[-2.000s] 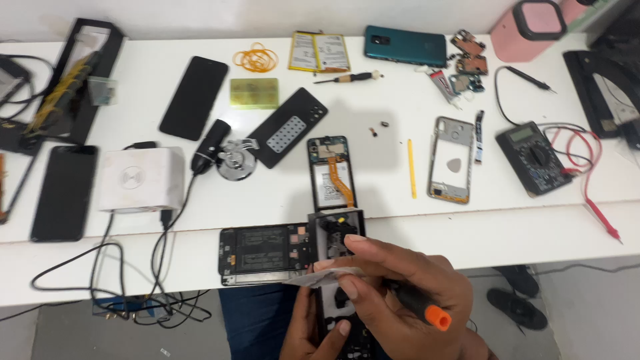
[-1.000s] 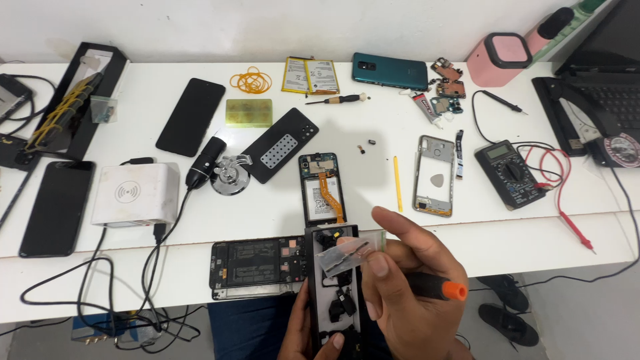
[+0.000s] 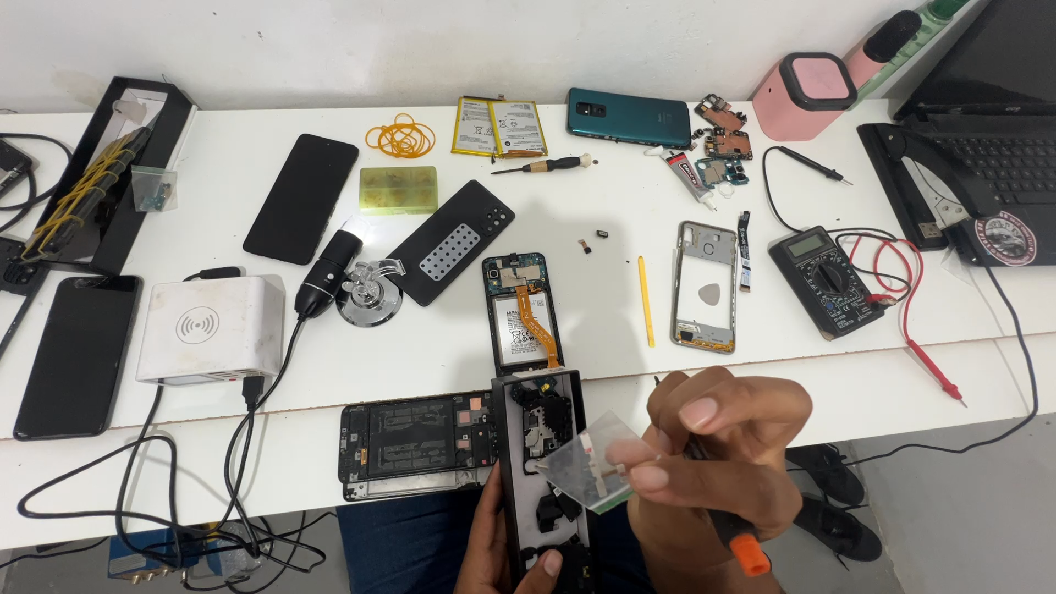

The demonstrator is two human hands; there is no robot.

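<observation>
My left hand point(image 3: 503, 540) grips the lower end of a narrow black box point(image 3: 579, 412), which holds small black phone parts point(image 3: 549, 429). Above the box's right side, my right hand point(image 3: 718, 454) pinches a small clear zip bag point(image 3: 590, 466) with small parts inside. The same hand also holds a screwdriver with a black and orange handle point(image 3: 749, 554), its tip mostly hidden by the fingers. Just beyond the box lies an opened phone point(image 3: 524, 330) with an orange flex cable point(image 3: 532, 326). Left of the box is a phone frame point(image 3: 412, 445) on the table edge.
A white charger box point(image 3: 210, 330), cables, a handheld microscope point(image 3: 328, 272) and dark phones are to the left. A yellow stick point(image 3: 646, 301), a grey phone frame point(image 3: 683, 280) and a multimeter point(image 3: 825, 280) are to the right. Batteries point(image 3: 499, 128) and a precision screwdriver point(image 3: 553, 165) lie at the back.
The clear bag, over the box's upper part a second ago, is now lower and at the box's right side. My right hand's fingers have curled more. My left hand still holds the box.
</observation>
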